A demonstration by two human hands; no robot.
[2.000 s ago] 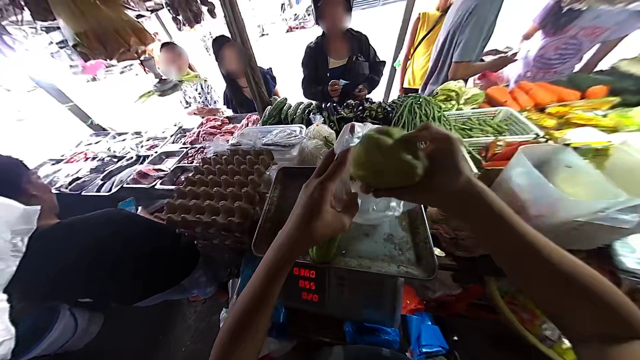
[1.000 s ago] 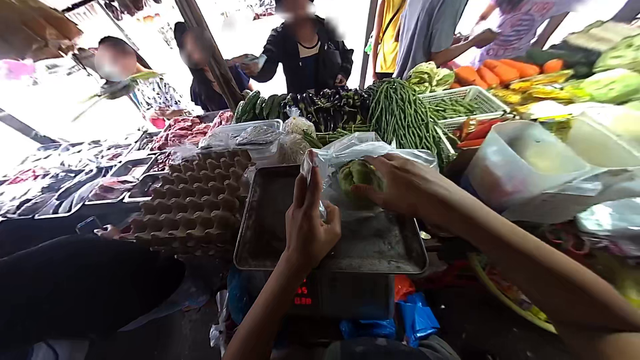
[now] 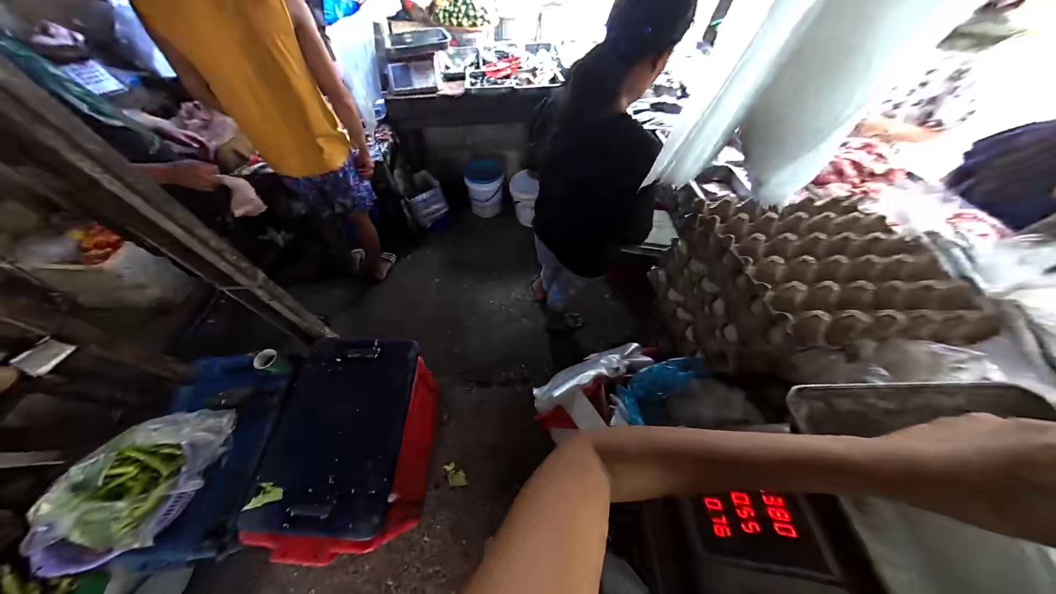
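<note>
My left arm bends at the elbow and reaches right, across the front of a digital scale [image 3: 767, 528] with lit red digits. The back of my left hand [image 3: 990, 466] is at the right edge, over the scale's metal tray [image 3: 899, 404]; its fingers are cut off, so what it holds cannot be told. My right hand is out of view. Beyond the tray stand stacked cardboard egg trays [image 3: 858, 280]. Nearer the middle lie a blue plastic bag [image 3: 668, 388] and a silvery packet [image 3: 586, 379].
A blue-lidded red bin [image 3: 338, 445] and a bag of green vegetables [image 3: 136, 487] are at the lower left. A wooden post [image 3: 165, 190] slants beside them. A person in black [image 3: 598, 165] and one in a yellow top [image 3: 256, 82] stand beyond, near white buckets [image 3: 484, 190].
The view has swung far to the left. Both hands were over the tray with a green vegetable and a clear plastic bag; now only my left hand shows, partly cut off.
</note>
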